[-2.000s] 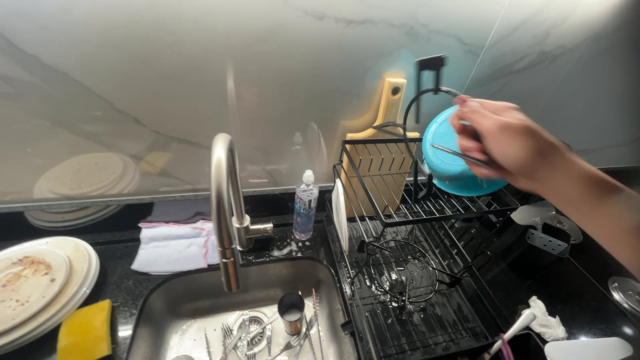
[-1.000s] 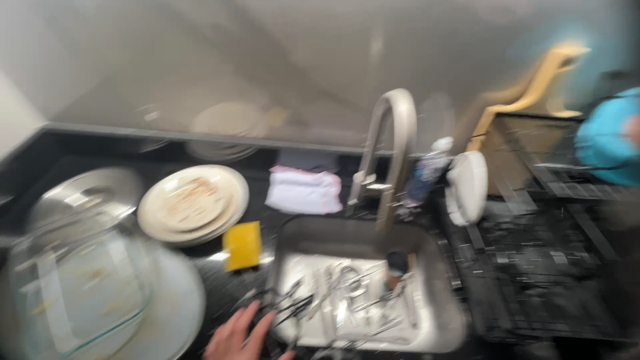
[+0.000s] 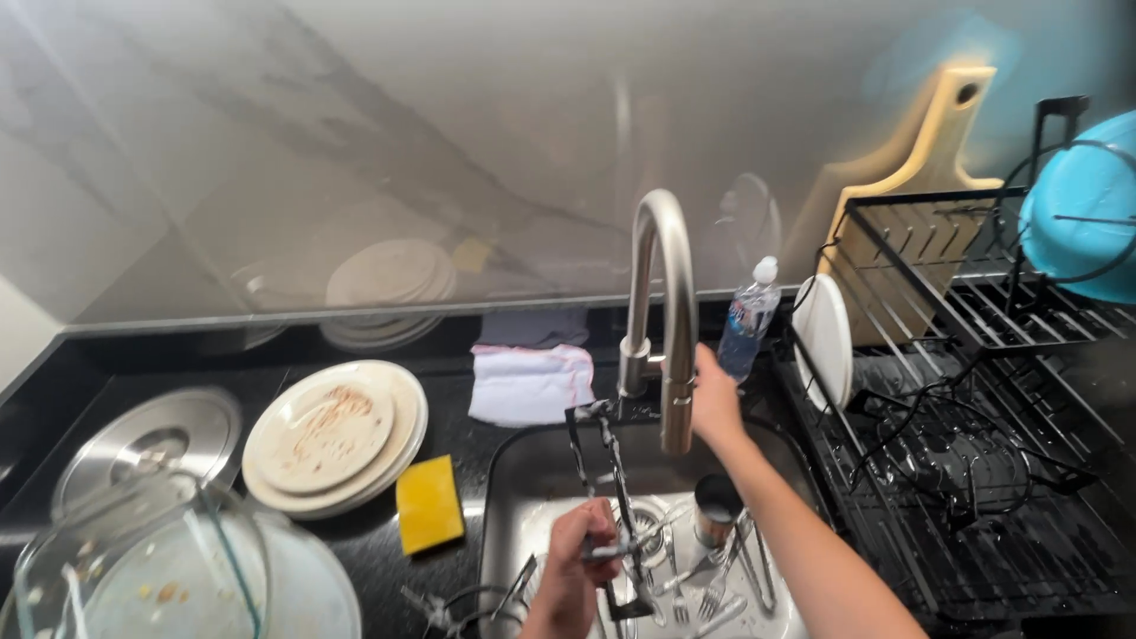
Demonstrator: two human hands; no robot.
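Over the front of the steel sink (image 3: 524, 461), my left hand (image 3: 581, 550) is closed around a black metal rack piece (image 3: 621, 497) with soap suds on it. My right hand (image 3: 714, 399) reaches behind the spout of the faucet (image 3: 679, 311), at its lever side; the fingers are partly hidden. Just right of that hand stands a clear bottle of blue liquid (image 3: 750, 324). Forks (image 3: 710, 599), other cutlery and a dark cup (image 3: 717, 510) lie in the sink. Another black wire piece (image 3: 479, 612) is at the sink's front left edge.
Left of the sink are a yellow sponge (image 3: 429, 504), stacked dirty plates (image 3: 324, 430), a metal lid (image 3: 151, 444) and a glass dish (image 3: 133, 568). A folded cloth (image 3: 531, 383) lies behind. The black dish rack (image 3: 887, 257) at right bears a blue bowl (image 3: 1083, 213), wooden board (image 3: 941, 204) and white plate (image 3: 824, 342).
My right hand has left the blue bowl on the rack and moved left to the faucet. My left hand has come up over the sink, now holding the soapy black rack piece.
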